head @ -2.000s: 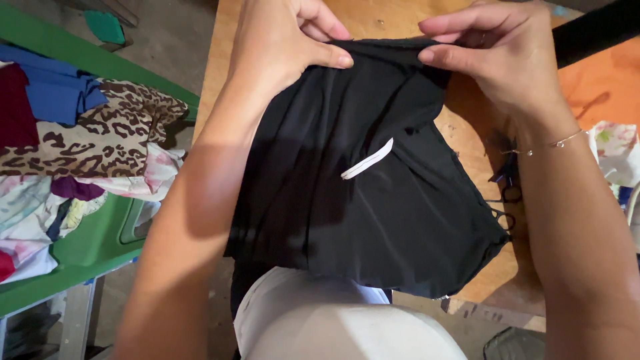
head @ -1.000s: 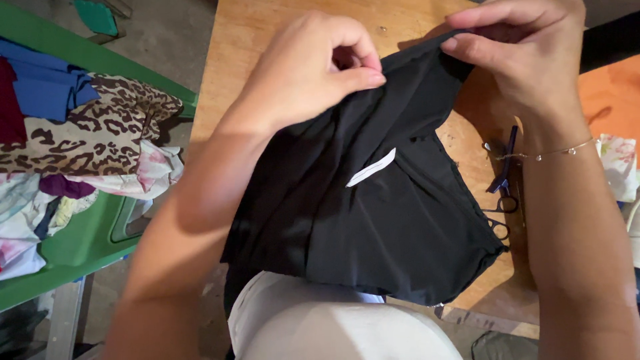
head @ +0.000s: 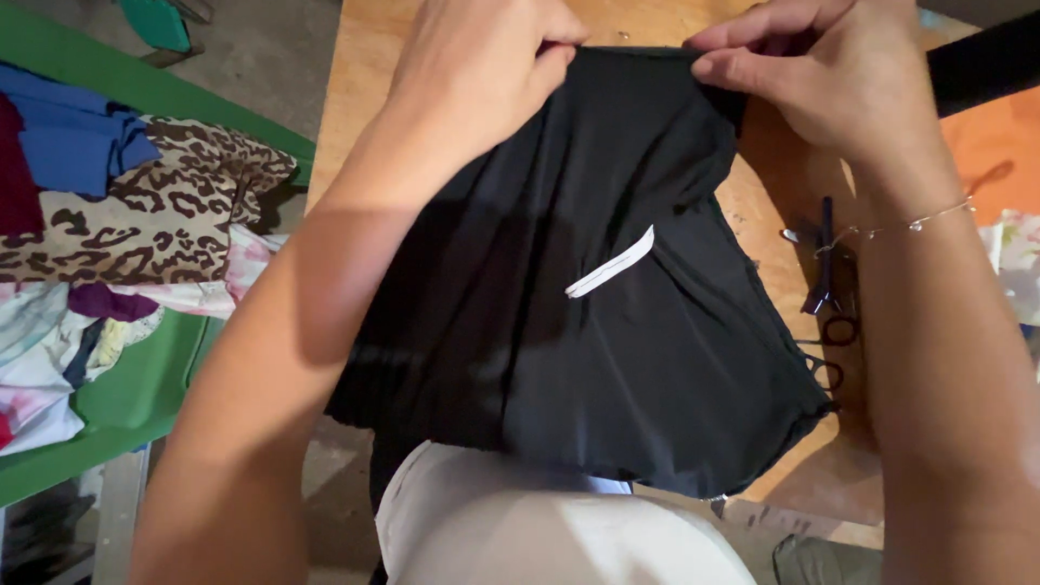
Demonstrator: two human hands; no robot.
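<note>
A piece of black fabric (head: 520,325) hangs between my hands, spread over the wooden table and its near edge. My left hand (head: 504,73) pinches its top edge between thumb and fingers. At the top right corner, my right hand (head: 796,65) grips the same edge, a short stretch away. A narrow white strip (head: 611,265) with a dark line along it lies slanted on the middle of the fabric. Right of the fabric, partly under its edge, are the dark handle loops of scissors (head: 838,330). A small dark tool (head: 825,260) lies just above them.
The plywood table (head: 366,49) stretches beneath the fabric. At the left, a green plastic container (head: 154,398) holds leopard-print cloth (head: 138,211), blue cloth (head: 69,134) and other mixed fabrics. An orange surface (head: 995,146) and floral cloth (head: 1020,252) are at the right, beside a black bar (head: 983,61).
My left hand has moved up along the fabric's edge since a second ago. The top edge between my hands now runs nearly level instead of slanting.
</note>
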